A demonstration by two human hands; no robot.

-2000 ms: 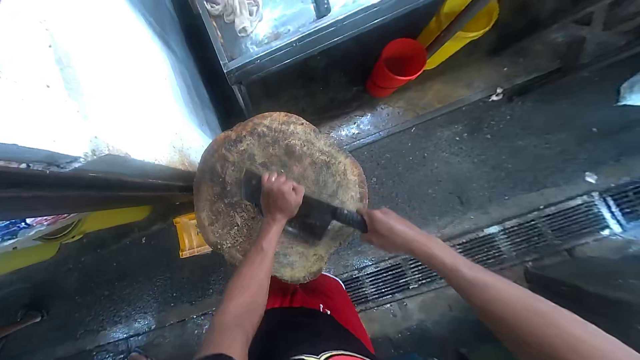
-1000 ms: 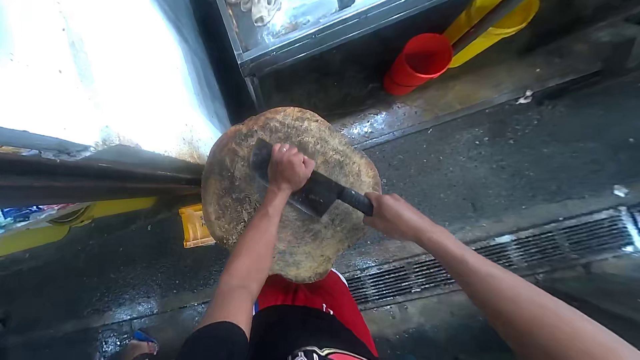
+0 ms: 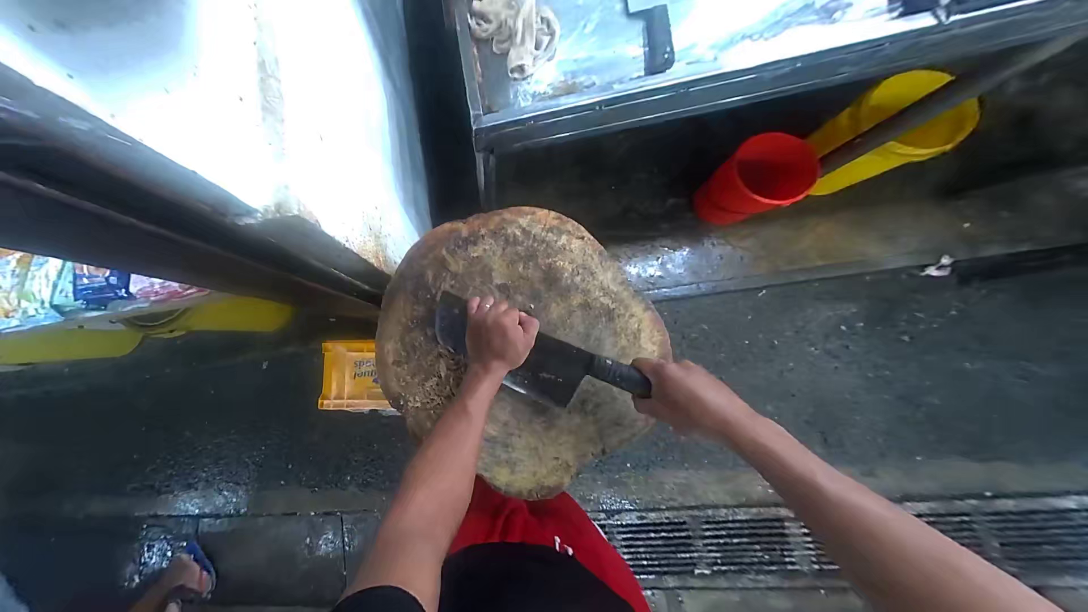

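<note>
A dark-bladed cleaver lies across the top of a round, worn wooden chopping block. My right hand is closed around the end of its black handle at the block's right edge. Over the far end of the blade is my left hand, its fingers curled on the blade's upper edge; its palm side is hidden. The cleaver's lower edge faces the block, and small scraps lie on the wood left of my left wrist.
A metal table holds a cloth and another dark-handled tool. Near it are a red bucket and a yellow bucket. A yellow crate touches the block's left side in view. Someone's foot is at lower left; a floor grate lies at lower right.
Both hands stay on the cleaver, which remains on the block with only a slight shift. A foot in a blue sandal shows at lower left.
</note>
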